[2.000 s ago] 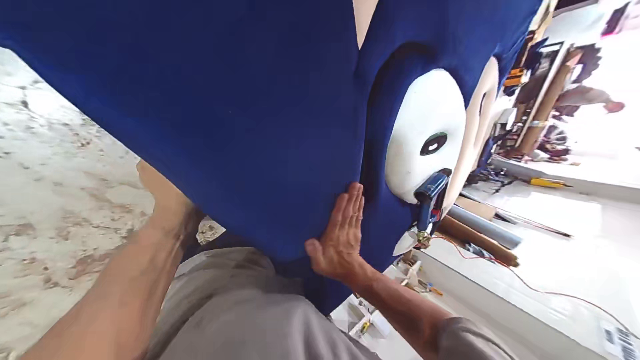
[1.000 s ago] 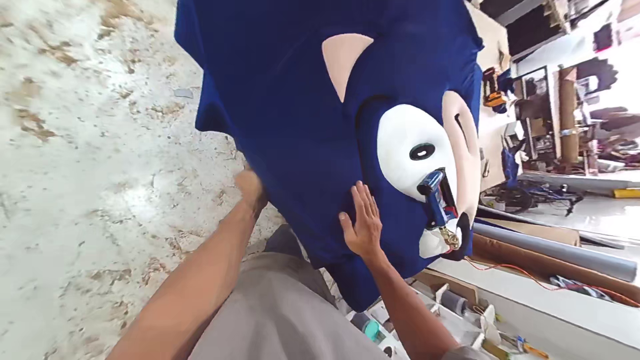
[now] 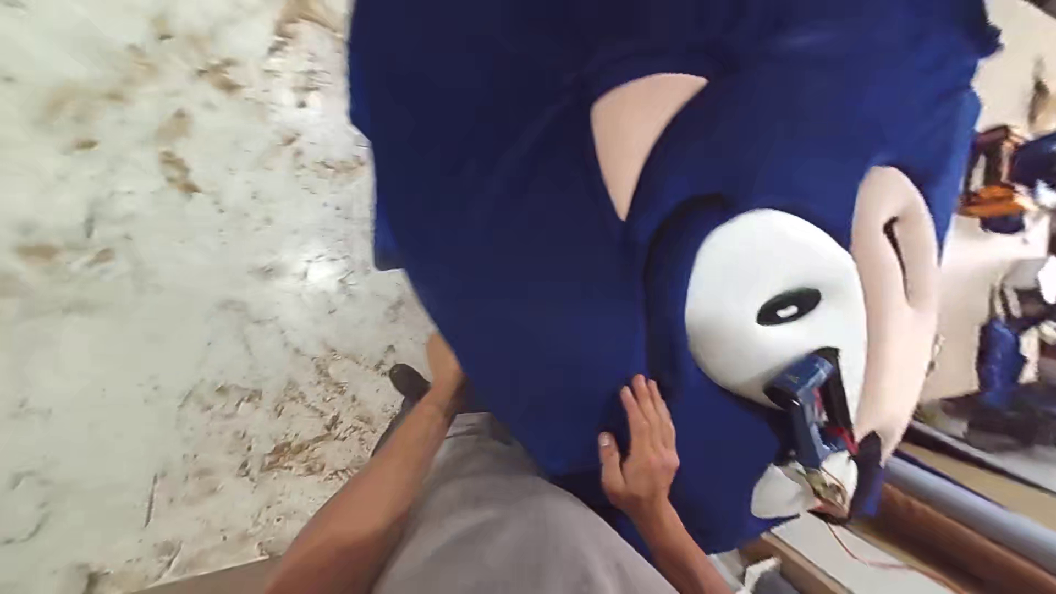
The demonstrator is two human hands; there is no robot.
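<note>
A large dark blue, fabric-covered cartoon character head lies in front of me, with a white eye, a beige ear piece and a beige muzzle. My right hand rests flat on the blue surface below the eye, thumb spread from the fingers. At the lower left edge of the head is my left hand, its fingers hidden behind that edge. A blue and black corded tool, its kind unclear, lies across the lower part of the white eye.
A stained pale floor spreads to the left, with a dark shoe near my left hand. Long rolls and a thin red cord lie at the lower right. An orange and black tool sits on a surface at the right.
The view has swung strongly, showing more of the ear, muzzle and floor. My right hand stays flat on the blue fabric, and my left hand stays at the head's edge.
</note>
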